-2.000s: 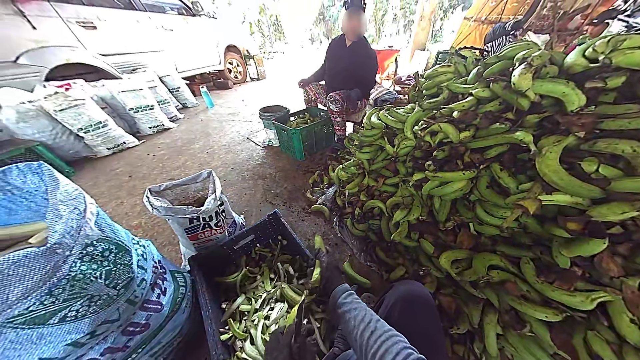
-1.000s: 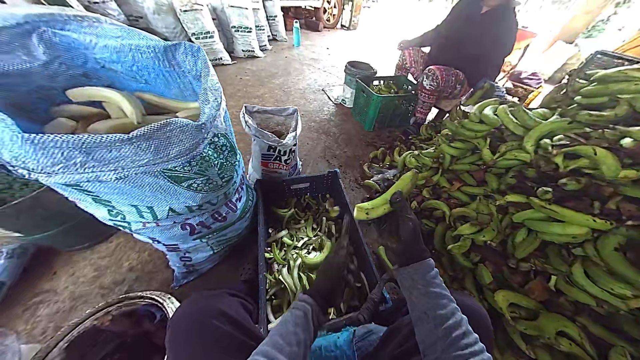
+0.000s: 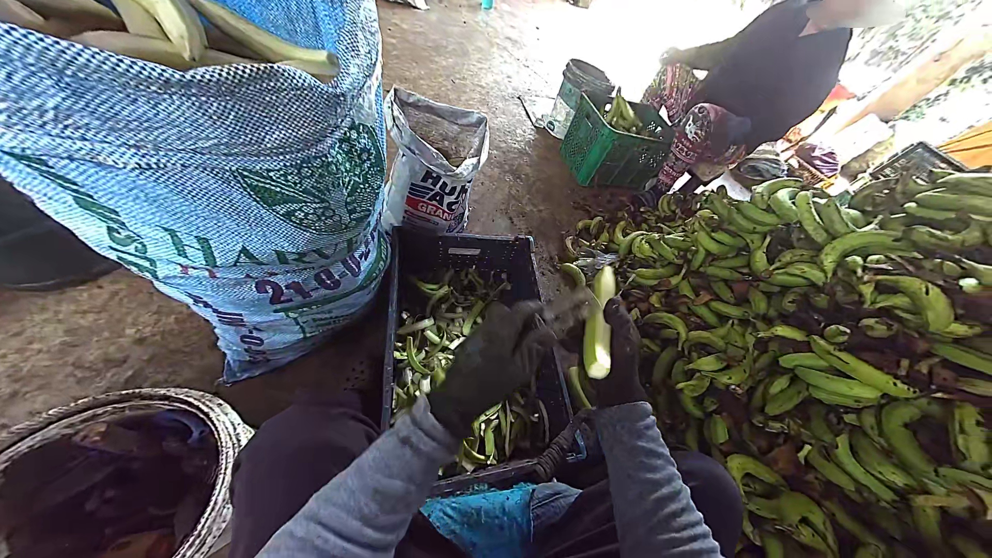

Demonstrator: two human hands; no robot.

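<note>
My right hand (image 3: 620, 356), in a dark glove, holds a partly peeled green plantain (image 3: 597, 322) upright over the right side of a black plastic crate (image 3: 465, 246). Close by on the left, my left hand (image 3: 492, 364), also gloved, is closed with its fingers toward the plantain; a blurred thing juts from it, too unclear to name. Green and pale peel strips (image 3: 422, 349) lie in the crate beneath. A large heap of green plantains (image 3: 845, 310) fills the right side.
A blue-white woven sack (image 3: 271, 178) of peeled plantains stands left, a smaller white sack (image 3: 434, 186) behind the crate. A round woven basket (image 3: 225, 434) is at lower left. Ahead, a seated person (image 3: 767, 70) is beside a green crate (image 3: 612, 151) and a bucket (image 3: 581, 81).
The plantain in my right hand was tilted and mostly green a second ago; now it is upright and shows a pale peeled side. My left hand has come up toward it. The view has shifted.
</note>
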